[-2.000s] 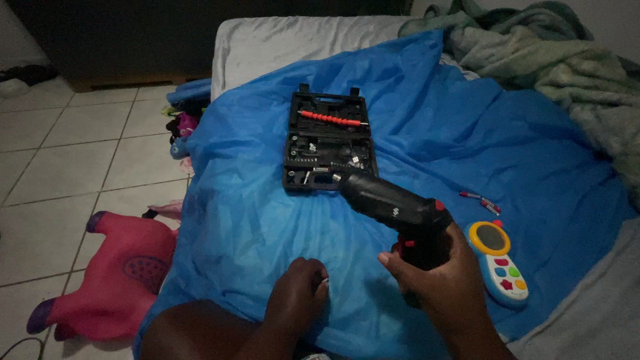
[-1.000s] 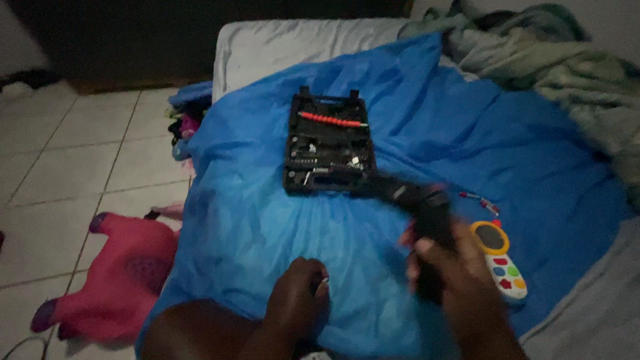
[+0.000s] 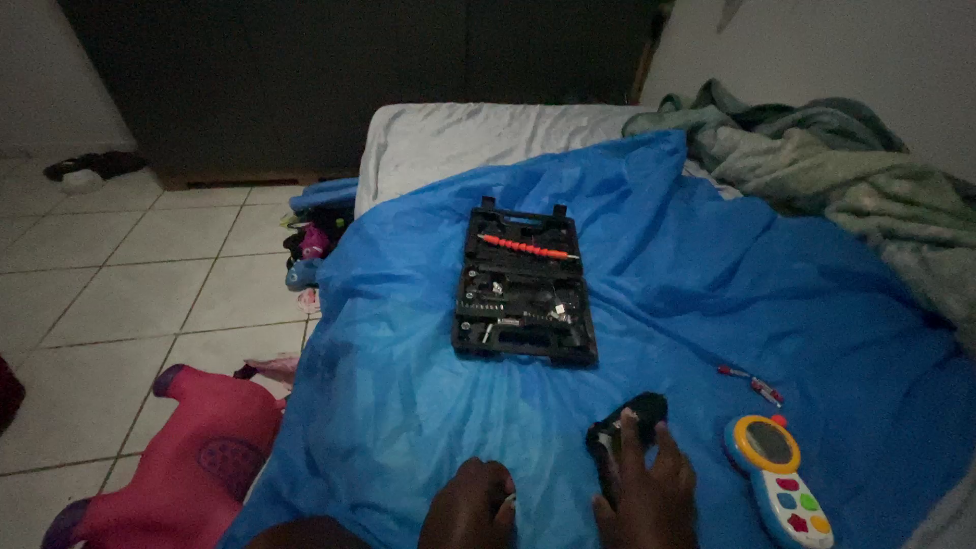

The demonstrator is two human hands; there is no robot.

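Observation:
The black cordless screwdriver (image 3: pixel 605 450) lies on the blue sheet (image 3: pixel 366 389), with my right hand (image 3: pixel 652 480) over it, fingers spread and touching its body. My left hand (image 3: pixel 471 503) rests nearer the left side, fingers curled around a small pale item whose kind I cannot tell. Beyond both hands lies an opened black plastic tool case (image 3: pixel 526 353). Bits and small fittings sit in its near half, and a red flexible bit extension (image 3: pixel 526 247) lies across its far half.
A toy phone (image 3: pixel 793 488) and small red-and-white batteries (image 3: pixel 751 383) lie at the right. A rumpled green blanket (image 3: pixel 808 160) is at the far right. On the tiled floor (image 3: pixel 191 290) at the left stands a pink inflatable animal toy (image 3: pixel 198 450).
The screwdriver, held up in my right hand before, is down on the sheet and my grip around its handle has loosened. My left hand stays curled. The view has tilted up.

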